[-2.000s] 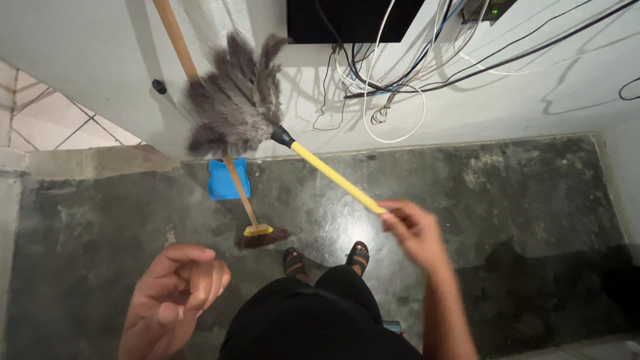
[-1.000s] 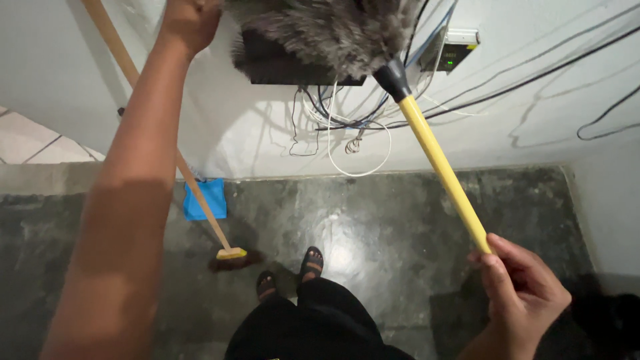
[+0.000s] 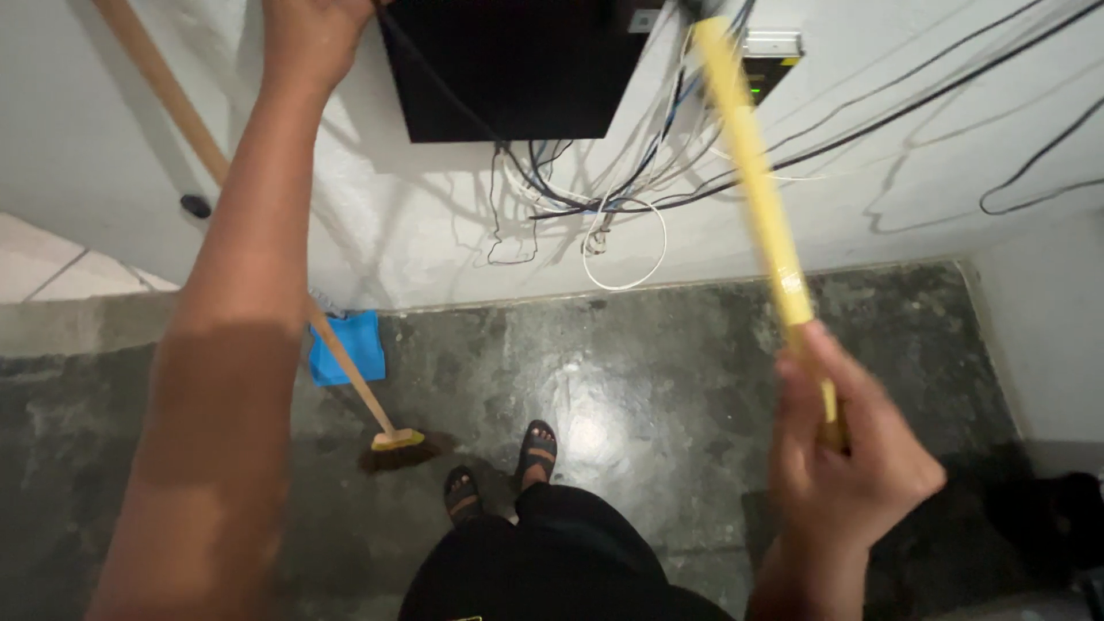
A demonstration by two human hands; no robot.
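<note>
My right hand (image 3: 849, 431) is closed around the lower part of a duster's yellow handle (image 3: 759, 190), which points up and slightly left; the feather head lies out of view above. My left hand (image 3: 319, 26) reaches to the top edge, beside the left side of a black wall-mounted box (image 3: 517, 73). A dark cable runs from near its fingers across the box, but whether the hand grips anything is hidden by the frame edge. Tangled black, white and blue cables (image 3: 595, 205) hang below the box.
A broom (image 3: 397, 438) leans against the wall, its wooden handle partly behind my left forearm. A blue dustpan (image 3: 358, 345) lies near the wall's foot. A small device with a green light (image 3: 763, 73) is on the wall. My sandalled feet (image 3: 536, 453) stand on the dark floor.
My left hand has risen from low on the left to beside the black box. The duster, earlier held slanting left with its grey feathers in view, now points more upright, its head beyond the top edge.
</note>
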